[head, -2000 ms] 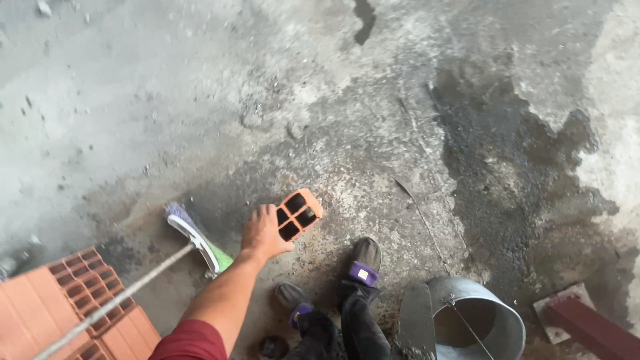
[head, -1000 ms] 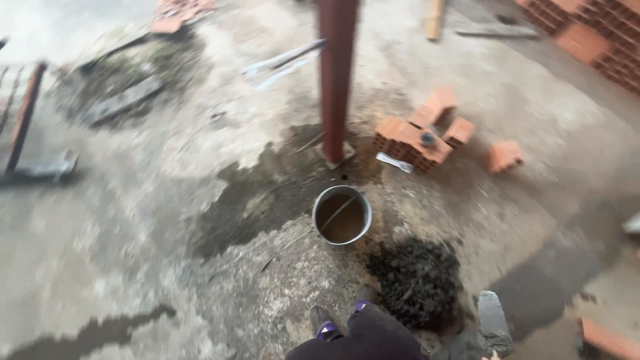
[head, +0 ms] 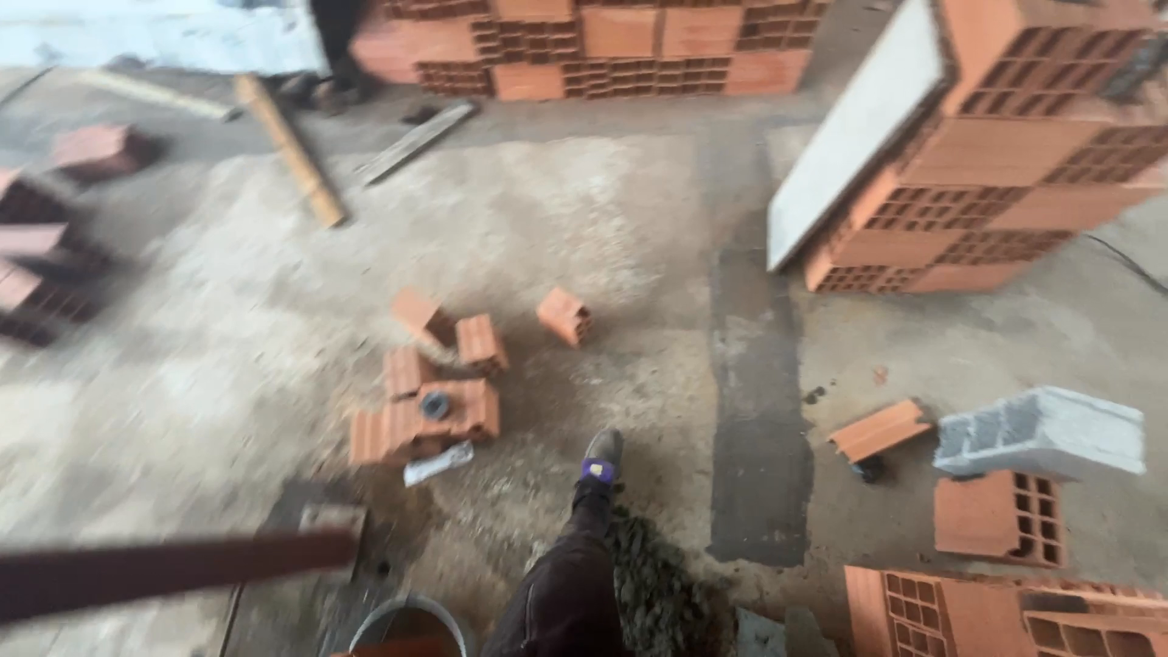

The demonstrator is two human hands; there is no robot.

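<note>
Neither of my hands shows now. At the bottom edge an orange clay surface, perhaps a brick piece (head: 401,647), overlaps a metal bucket (head: 409,607); what holds it, if anything, is out of frame. My shod foot (head: 604,447) and dark trouser leg (head: 570,593) are at the lower middle, beside a heap of wet mortar (head: 659,584). Several cut hollow clay bricks (head: 465,406) lie in a group left of the foot, with a small dark round object (head: 435,404) on top. One brick piece (head: 566,316) lies apart.
A red metal post (head: 173,568) crosses the lower left. Stacked hollow bricks (head: 1013,151) with a leaning white board (head: 862,137) stand at right, near a grey concrete block (head: 1040,431). Brick rows (head: 620,36) line the back. Wooden strips (head: 290,151) lie on the floor.
Two seconds ago a hand held a small hollow brick piece over the floor; no hand shows now. The view has swung far round towards the brick stacks.
</note>
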